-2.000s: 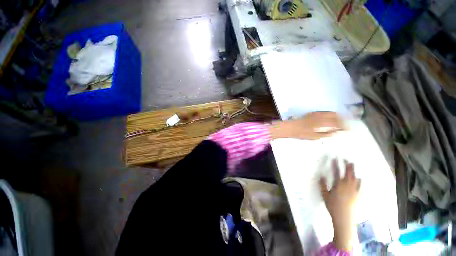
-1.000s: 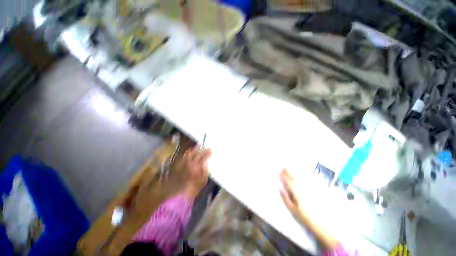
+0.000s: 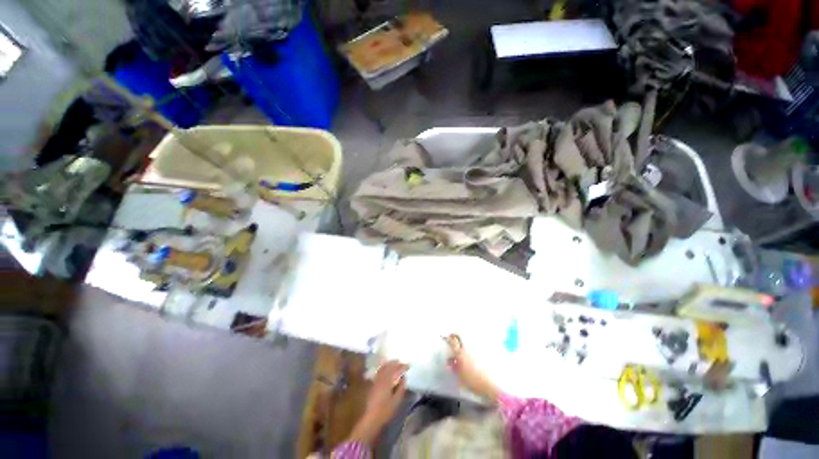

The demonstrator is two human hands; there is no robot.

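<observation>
My left hand (image 3: 386, 393) is at the front edge of the white machine table (image 3: 332, 269). My right hand (image 3: 467, 366) lies a little to the right of it on the table. Both are small and blurred. A pale, washed-out patch shows between them; I cannot tell whether they hold anything. Grey-brown cloth (image 3: 449, 206) is heaped behind the table. Yellow-handled scissors (image 3: 636, 387) lie on the right, beside a small black tool (image 3: 684, 403).
A white tub (image 3: 705, 175) behind the table holds more cloth. A cream tub (image 3: 242, 143) stands at the back left near another machine (image 3: 202, 260). A blue bin (image 3: 301, 76) is behind it. A wooden bench (image 3: 328, 399) is at the front left.
The view has swung up and to the right, showing the whole table. My hands have come closer together near the front edge.
</observation>
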